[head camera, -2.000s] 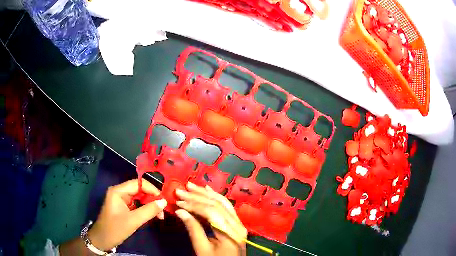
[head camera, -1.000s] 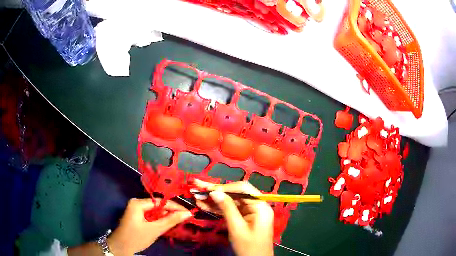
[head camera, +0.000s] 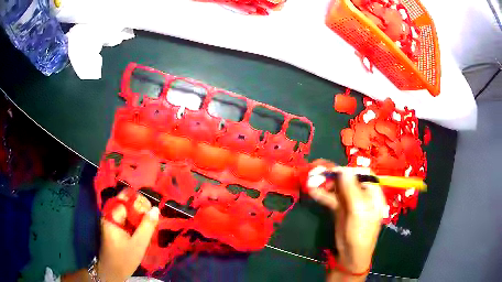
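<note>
The floppy red moulded sheet (head camera: 209, 157) lies on the dark green tabletop, its lower part hanging over the curved front edge. It has rows of raised pads and open holes. My left hand (head camera: 126, 220) grips the sheet's lower left part, fingers curled round red material. My right hand (head camera: 349, 206) is off the sheet's right side, by the pile of loose pieces (head camera: 385, 143). It holds the yellow-handled tool (head camera: 404, 183) like a pen, pointing left, and a small red piece with a white patch (head camera: 318, 179) at the fingertips.
An orange perforated basket (head camera: 380, 52) with red and white pieces stands on the white covering (head camera: 264, 47) at the far right. Stacked red sheets (head camera: 247, 4) are cut off at the top. A clear bottle (head camera: 36, 38) and white scrap (head camera: 85, 52) are upper left. One loose piece (head camera: 345, 102) lies beside the pile.
My right hand has moved right from the sheet's lower edge to beside the pile, now with a piece. My left hand still holds the sheet's lower left. The whole view has shifted, moving the scene left.
</note>
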